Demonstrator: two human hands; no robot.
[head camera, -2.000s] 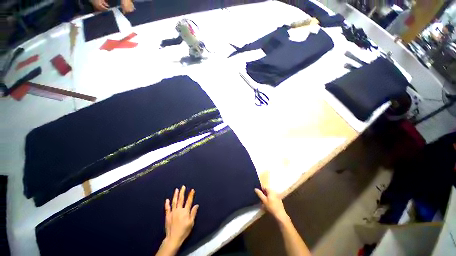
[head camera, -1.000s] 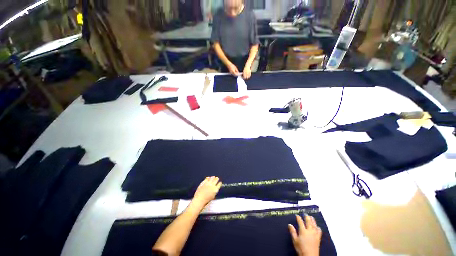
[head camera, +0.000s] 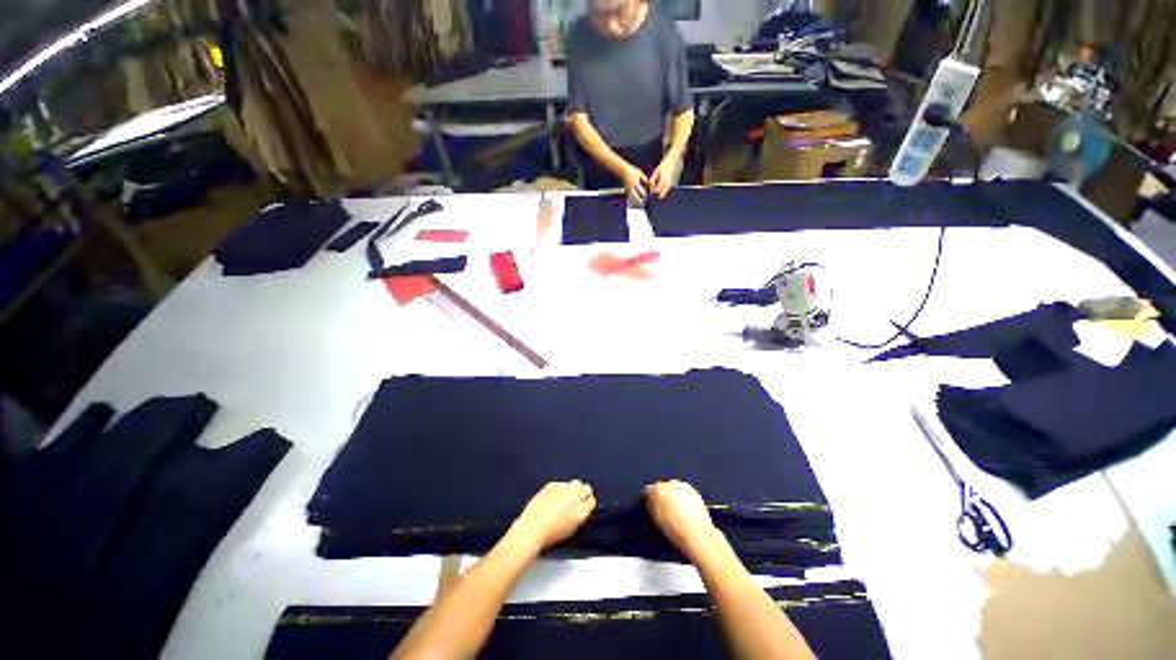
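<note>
The far stack of dark cut panels lies flat in front of me, with many layered near edges and a thin yellowish selvedge. My left hand and my right hand both grip its near edge at the middle, fingers curled over the cloth, a short gap between them. The cloth is slightly bunched there. How many layers they hold cannot be seen. The near stack of dark panels lies closer to me, cut off by the bottom edge, with a yellowish selvedge along its far edge.
Shears lie right of the stacks, beside folded dark cloth. A cutting machine with a cord stands beyond. A reddish-brown ruler and red block lie far left. Shaped dark pieces lie left. A person stands across the table.
The view has tilted up from the stacks. My right hand has moved from the near stack to the far stack's near edge; my left hand has stayed on the far stack and now grips its edge.
</note>
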